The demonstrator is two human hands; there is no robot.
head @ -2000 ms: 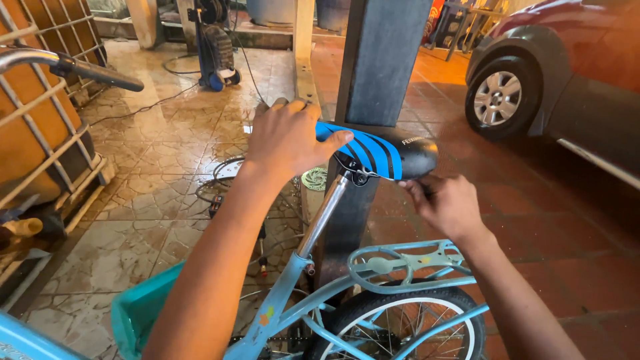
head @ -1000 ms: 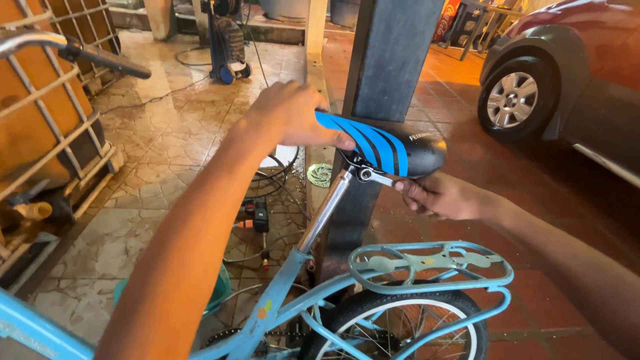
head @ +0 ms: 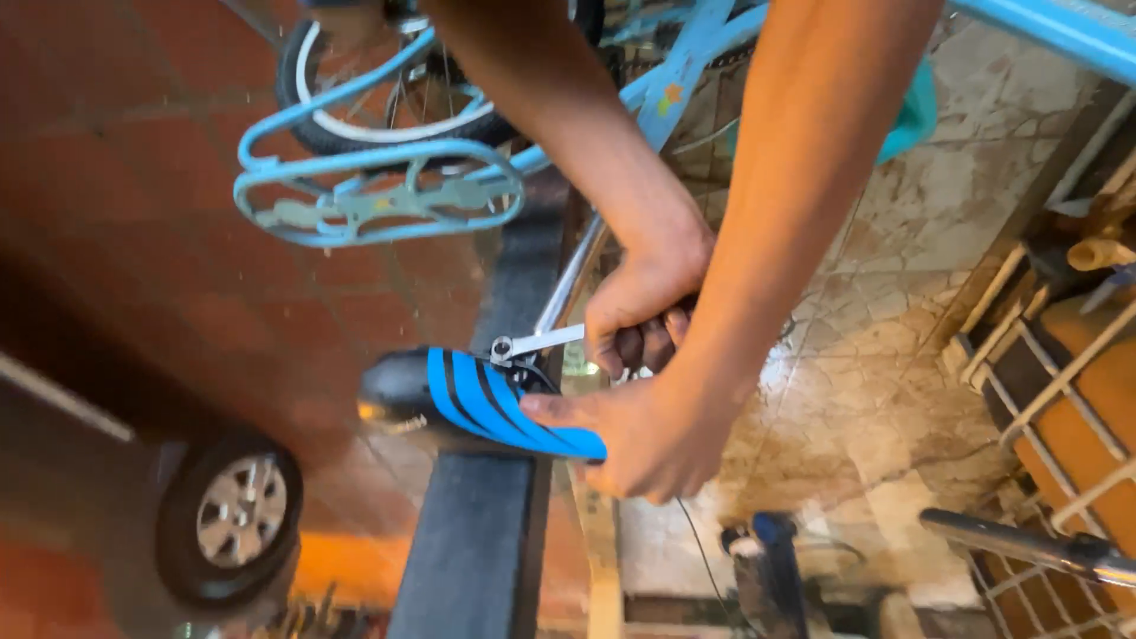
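Observation:
The view is upside down. A bicycle saddle [head: 510,413], black with blue stripes, sits on a silver seatpost [head: 570,275] of a light blue bicycle frame [head: 670,98]. My left hand [head: 661,435] grips the saddle's narrow end, its thumb over the striped cover. Close beside it, my right hand [head: 643,311] is closed around the handle of a metal wrench [head: 550,339]. The wrench's ring end is at the clamp bolt under the saddle. My left forearm partly hides the right hand's fingers.
A dark post [head: 470,541] stands right behind the saddle. The rear rack [head: 382,200] and rear wheel [head: 311,106] are near my right forearm. A car wheel [head: 241,510], a caged tank [head: 1065,390], a handlebar grip [head: 994,532] and a teal container [head: 914,115] lie around.
The view has turned nearly upside down. My right hand and the wrench handle have swung from the saddle's wide-end side to its narrow-end side, near my left hand, which still holds the saddle.

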